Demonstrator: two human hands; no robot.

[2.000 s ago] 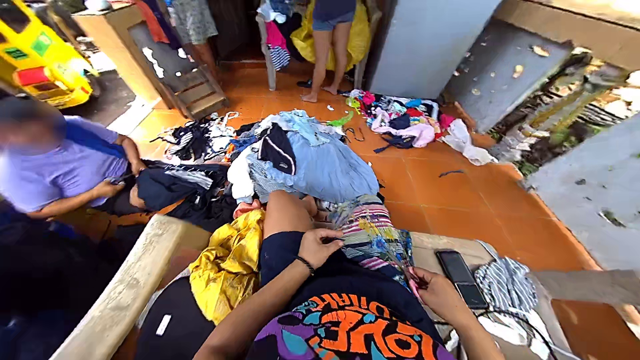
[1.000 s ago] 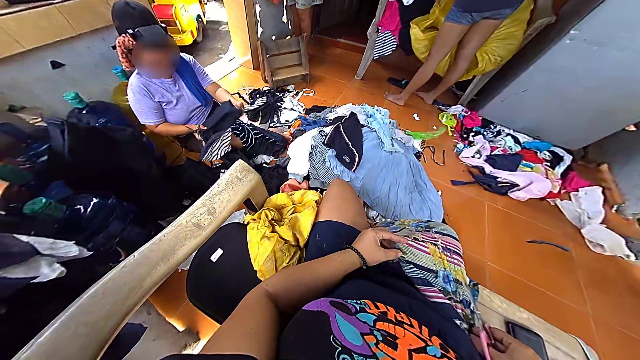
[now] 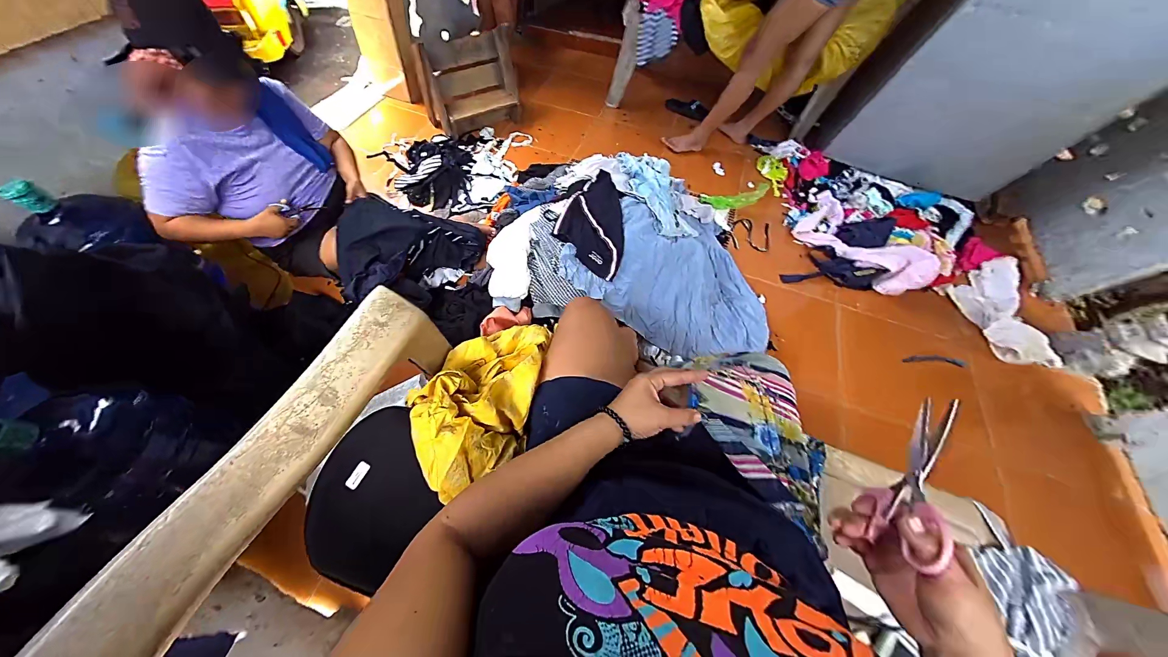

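My left hand, with a dark beaded bracelet at the wrist, rests on my lap at the edge of a patterned multicolour cloth. Its thumb and fingers are apart; whether they pinch the cloth's edge I cannot tell. At the lower right my right hand holds pink-handled scissors, fingers in the loops, blades slightly apart and pointing up, clear of the cloth. A crumpled yellow cloth lies left of my thigh, beside a black rounded object with a small white label.
Before my knee is a heap of clothes with a light blue garment. Another clothes pile lies at the right. A bench's armrest runs along my left. A seated person works with dark cloth at the left; another person's legs stand beyond.
My right hand has risen away from the patterned cloth and now shows the scissors upright. My left hand stays near the cloth on my lap. The view has swung left since the oldest frame.
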